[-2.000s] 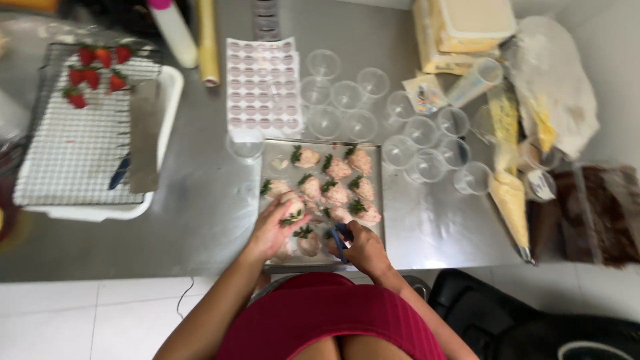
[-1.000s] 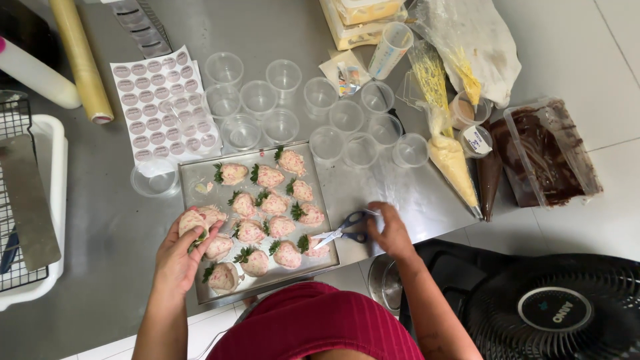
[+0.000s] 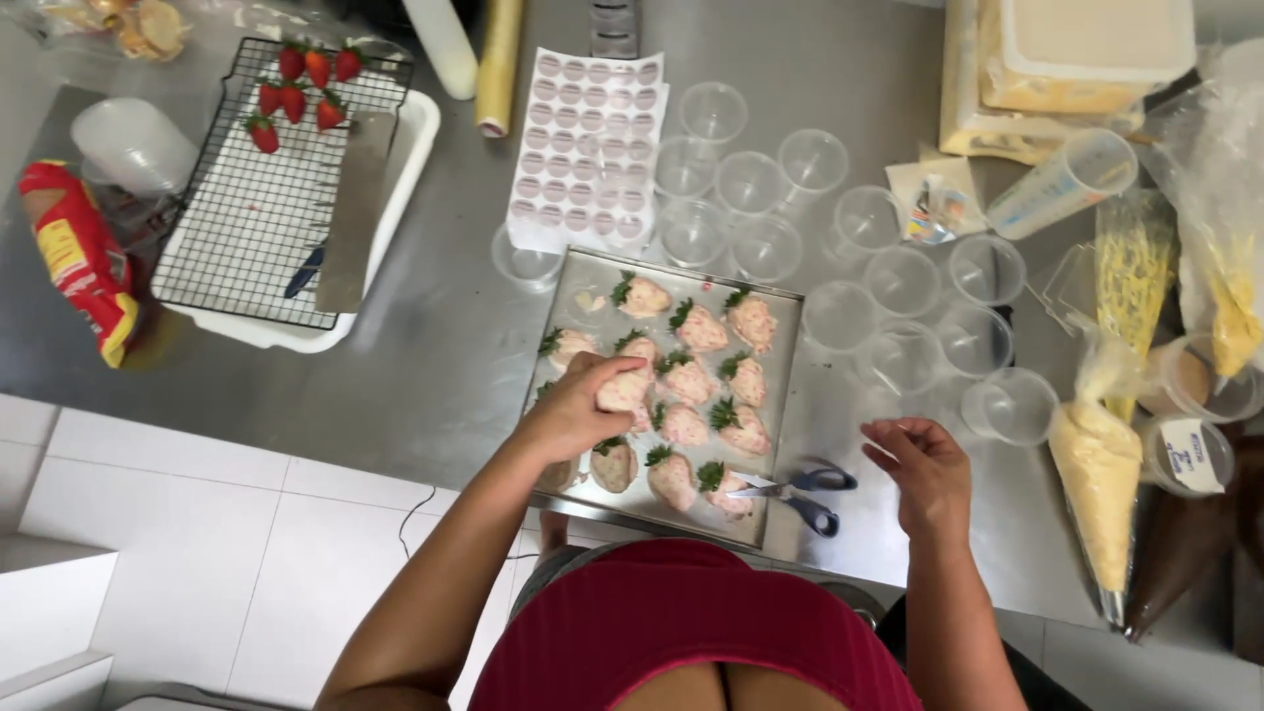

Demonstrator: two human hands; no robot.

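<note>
Above the left part of a metal tray (image 3: 790, 395), my left hand (image 3: 578, 410) holds a pale pink-coated strawberry (image 3: 624, 391) between thumb and fingers. Several coated strawberries with green leaves (image 3: 688, 380) lie in rows on the tray. Scissors with dark blue handles (image 3: 805, 491) rest across the tray's right edge, blades parted over a coated strawberry in the lower right corner. My right hand (image 3: 918, 464) is above the steel table, right of the scissors, with fingers bent and apart and no object visible in it.
Clear plastic cups (image 3: 839, 316) stand behind and right of the tray, near a sticker sheet (image 3: 590, 148). At left, a black wire rack (image 3: 247, 217) over a white tub holds red strawberries (image 3: 291, 99) and a metal blade (image 3: 357, 212). Piping bags (image 3: 1096, 474) lie at right.
My right hand held the scissors over the tray two seconds ago; it has let them go and moved off to the right. The left hand still holds a coated strawberry.
</note>
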